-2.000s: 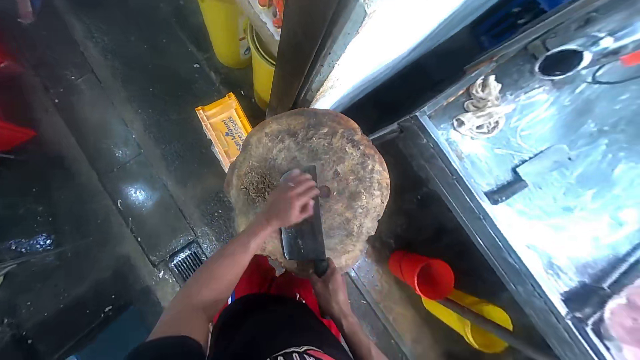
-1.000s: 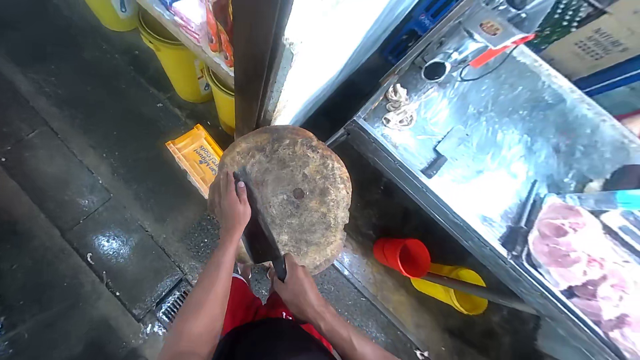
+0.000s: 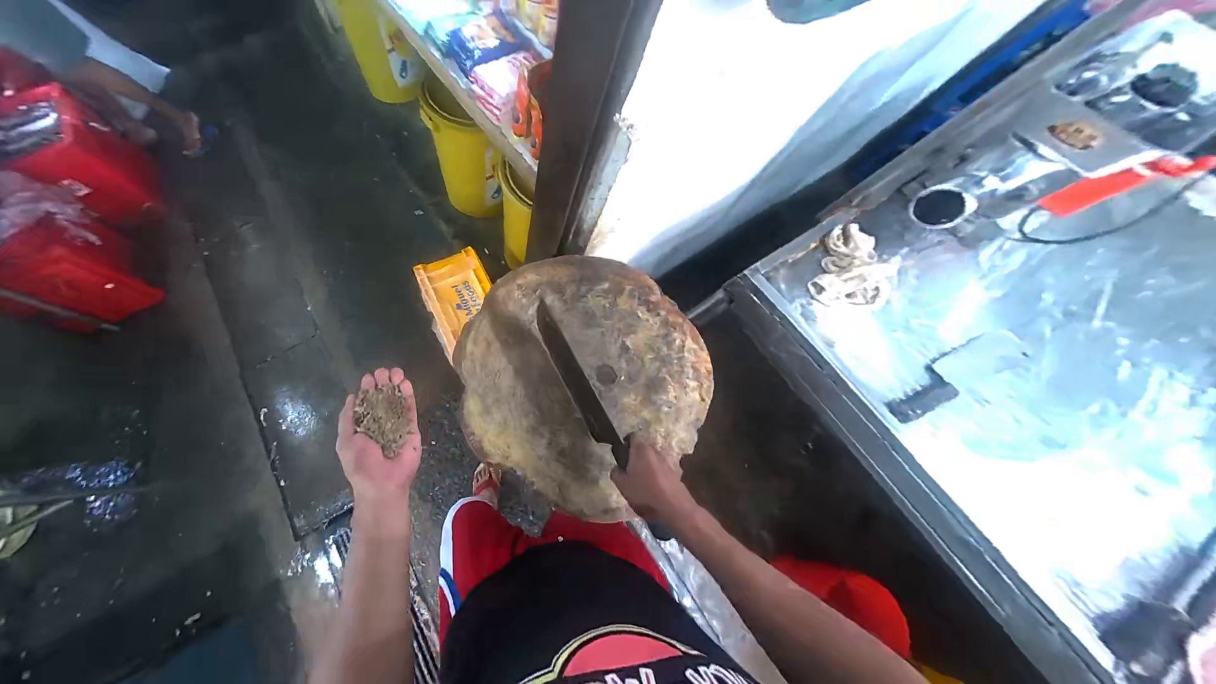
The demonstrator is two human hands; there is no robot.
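My left hand (image 3: 382,456) is held palm up over the floor, left of the round wooden chopping block (image 3: 513,399). In its cupped palm lies a small heap of brownish scrapings (image 3: 382,418), loosely held with the fingers together. My right hand (image 3: 655,484), at the block's near right edge, grips the handle of a large dark-bladed knife (image 3: 575,375). The blade reaches across the block toward its far left edge. A dark round spot marks the middle of the block's worn top.
An orange plastic crate (image 3: 437,290) stands beyond the block, near yellow buckets (image 3: 461,157) under a shelf. At right, a metal table (image 3: 807,375) carries a cleaver (image 3: 959,370). A red bucket (image 3: 845,594) stands beneath it. A person's leg (image 3: 142,90) shows at upper left by red containers (image 3: 76,218).
My left hand has left the block and moved left, turned palm up with the scrapings in it. Two seconds ago brown bits lay on the block's left. My right hand still holds the knife.
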